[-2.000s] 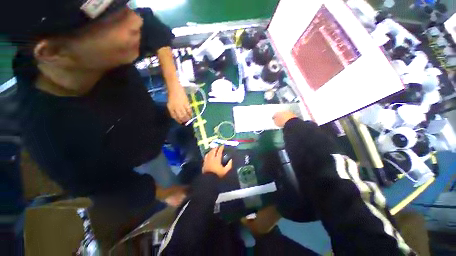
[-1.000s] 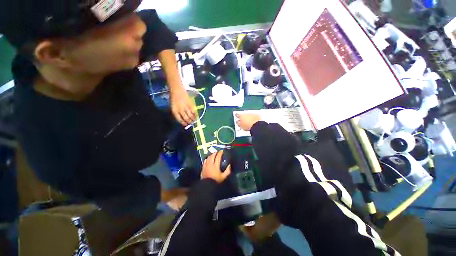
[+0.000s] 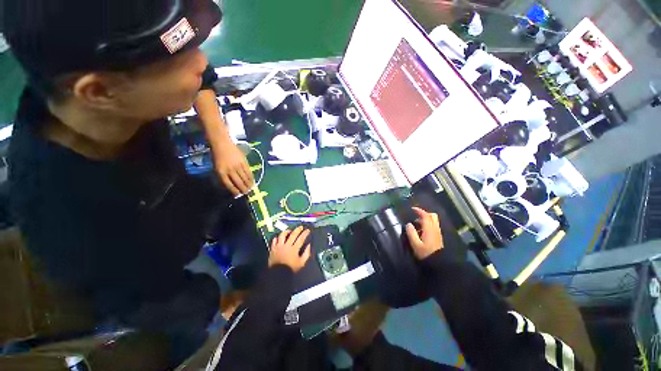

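My left hand [image 3: 290,248] lies over the dark mouse on the black mat; the mouse barely shows against the mat. My right hand [image 3: 426,233] is at the right side of the glossy black rounded housing [image 3: 395,253], thumb and forefinger apart, with nothing seen between them. The white keyboard [image 3: 344,182] lies below the monitor [image 3: 464,109], which shows a reddish window. A green plate with a round mark [image 3: 333,261] lies between my hands. A long white strip [image 3: 330,285] crosses it.
A person in a black cap [image 3: 94,36] stands at the left, one hand [image 3: 234,168] on the bench edge. A yellow-green ring [image 3: 296,203] and red tool [image 3: 320,214] lie before the keyboard. White-and-black cameras [image 3: 509,188] crowd the right, beside cream-yellow pipes [image 3: 540,259]. More cameras [image 3: 292,148] stand behind.
My right hand has left the keyboard and come back towards me to the black housing. My left hand stays at the mouse. The view has shifted right, uncovering the housing and another screen.
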